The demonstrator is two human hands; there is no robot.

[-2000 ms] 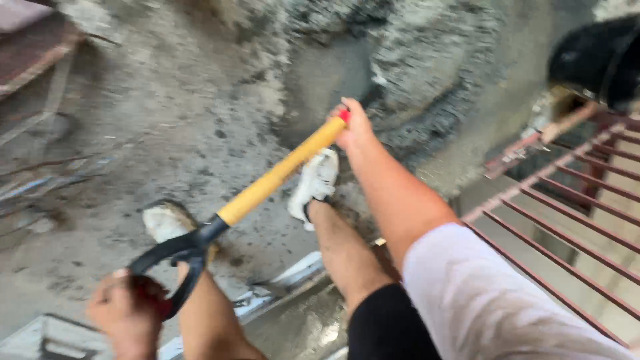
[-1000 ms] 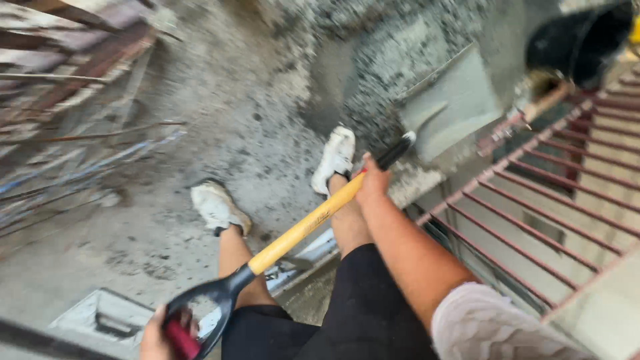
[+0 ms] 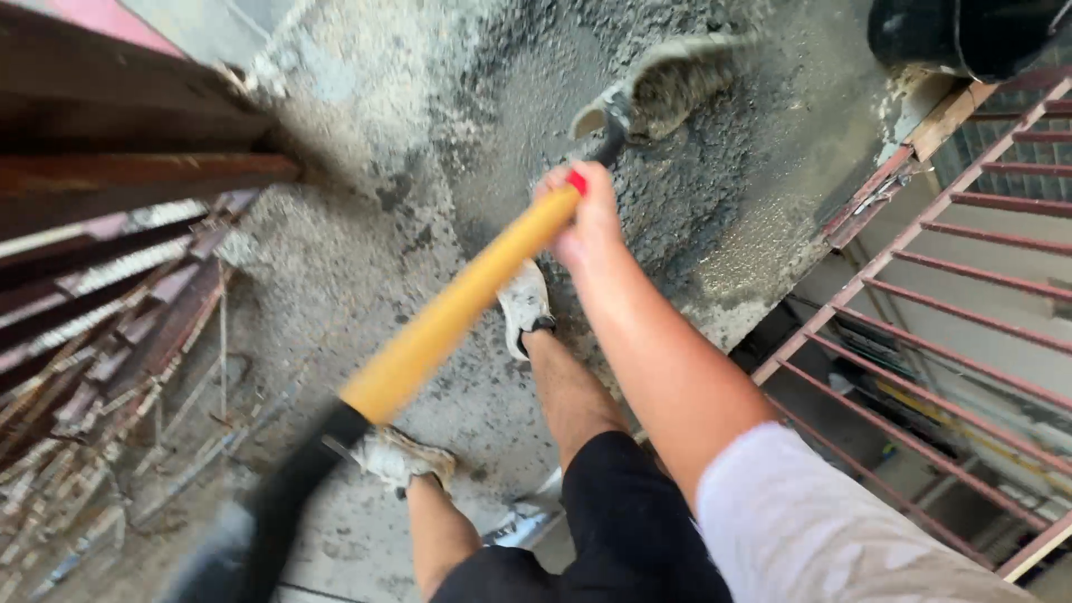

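My right hand [image 3: 586, 209] is closed around the yellow shaft [image 3: 461, 310] of a shovel, at the red band near the blade end. Beyond it, the grey-coated shovel blade [image 3: 682, 84] is tilted over the wet mortar or concrete mix [image 3: 703, 184] on the ground, its edge blurred. The black handle end [image 3: 285, 486] of the shovel runs out of the frame at the lower left, blurred by motion. My left hand cannot be seen.
White shoes [image 3: 526, 306] stand on the rough floor beside the mix. Rusty metal bars [image 3: 126, 360] lie at left. At right are a red metal railing [image 3: 863, 276] above a drop, a wood piece [image 3: 946, 121] and a black bucket [image 3: 963, 33].
The blade, lying flat to the right of the mix a second ago, is now tilted over it. My left hand, on the handle grip before, has left the view. The view has shifted.
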